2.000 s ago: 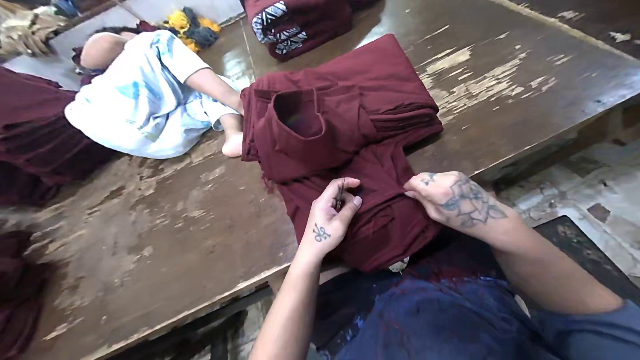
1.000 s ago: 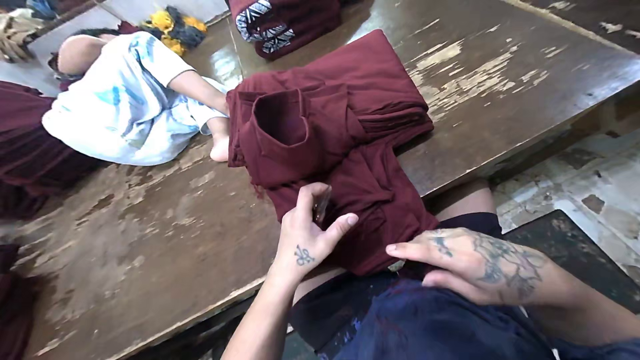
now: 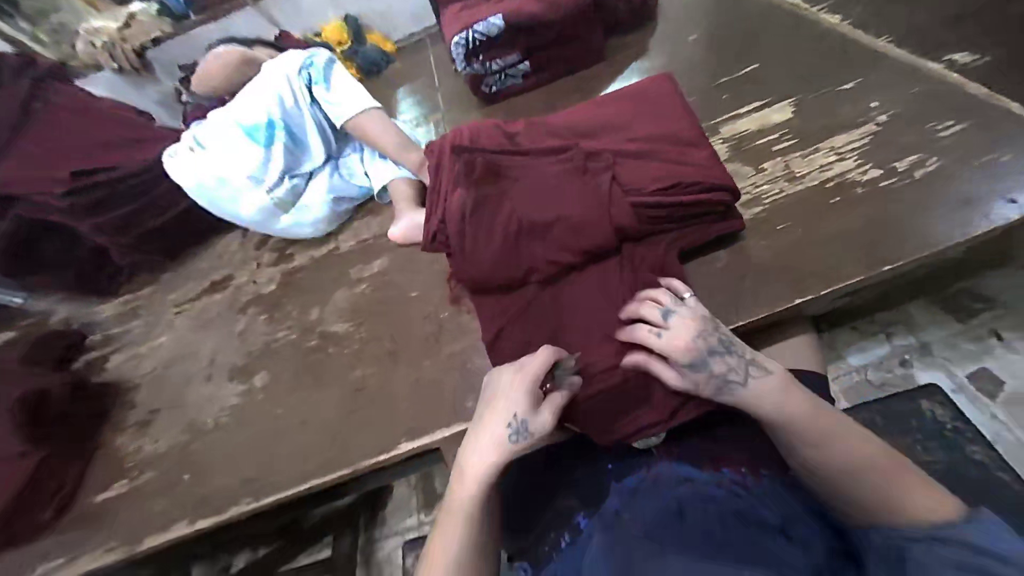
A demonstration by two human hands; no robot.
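A maroon fabric garment (image 3: 576,320) hangs over the near edge of the wooden table toward my lap, its upper part lying on a folded maroon stack (image 3: 664,144). My left hand (image 3: 532,400) rests at the garment's lower left side, fingers curled around a small metallic tool whose tip shows between thumb and forefinger; its kind is unclear. My right hand (image 3: 692,344) lies palm down on the garment's right side, fingers spread and bent, a ring on one finger. I cannot tell whether it pinches any cloth.
A child in white clothes (image 3: 272,152) lies on the worn wooden table (image 3: 320,352), feet touching the stack. More maroon cloth (image 3: 72,192) is at left, a maroon bundle with white patterns (image 3: 528,48) at the back, yellow and grey yarn-like material (image 3: 352,44) behind the child.
The standing, open loop of maroon cloth on the stack now lies flat. My right hand has moved from the garment's lower edge up onto its right side.
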